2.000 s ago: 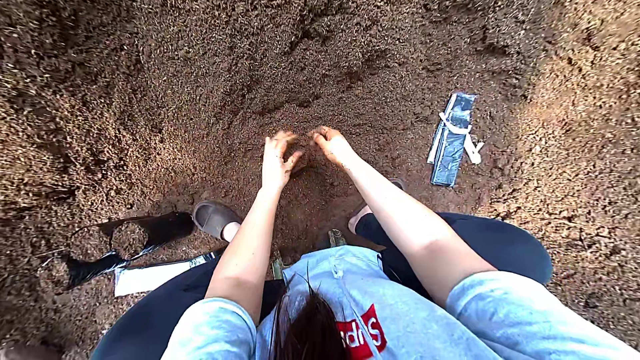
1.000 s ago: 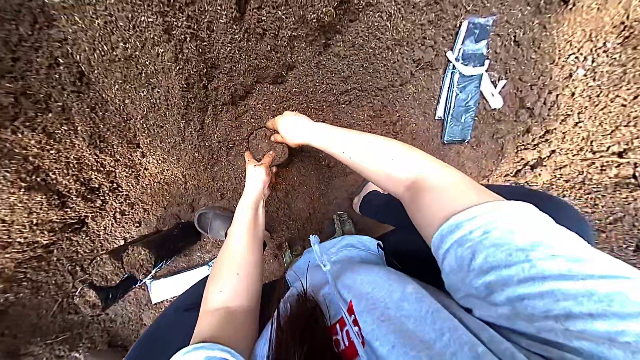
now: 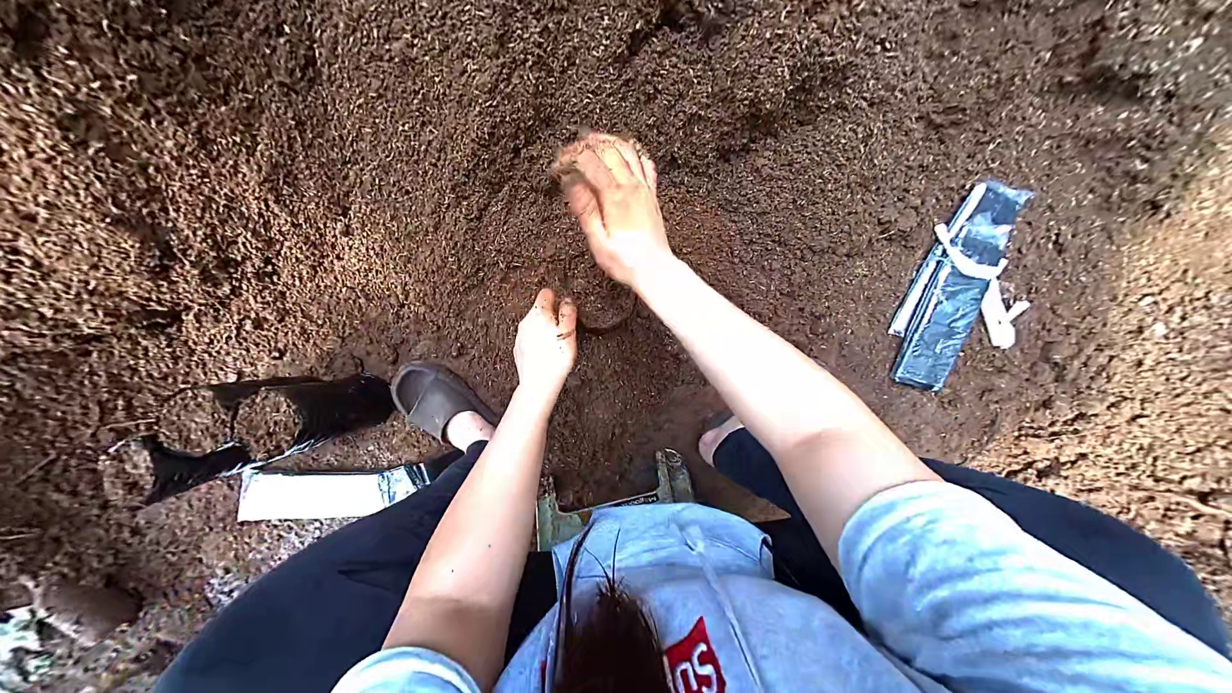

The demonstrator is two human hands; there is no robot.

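Loose brown soil (image 3: 462,221) mixed with pale husk-like bits covers the ground. My left hand (image 3: 546,337) pinches the left edge of a small round container (image 3: 608,313), whose dark, thin rim shows faintly against the soil; its sides are hidden. Farther forward, my right hand (image 3: 616,207) is cupped, palm turned left, with a clump of soil (image 3: 582,154) at its slightly blurred fingers. Soil clings to the fingers of both hands.
A flat bundle of dark plastic (image 3: 948,298), tied with a white strip, lies at right. Black plastic film (image 3: 337,409) and a white strip (image 3: 313,496) lie at left. A shoe (image 3: 433,397) stands near my left hand; a low metal-like frame (image 3: 616,502) is between my legs.
One second ago both hands were around the round container. My right hand has since let go of it and moved forward to the soil, while my left hand remains at its edge.
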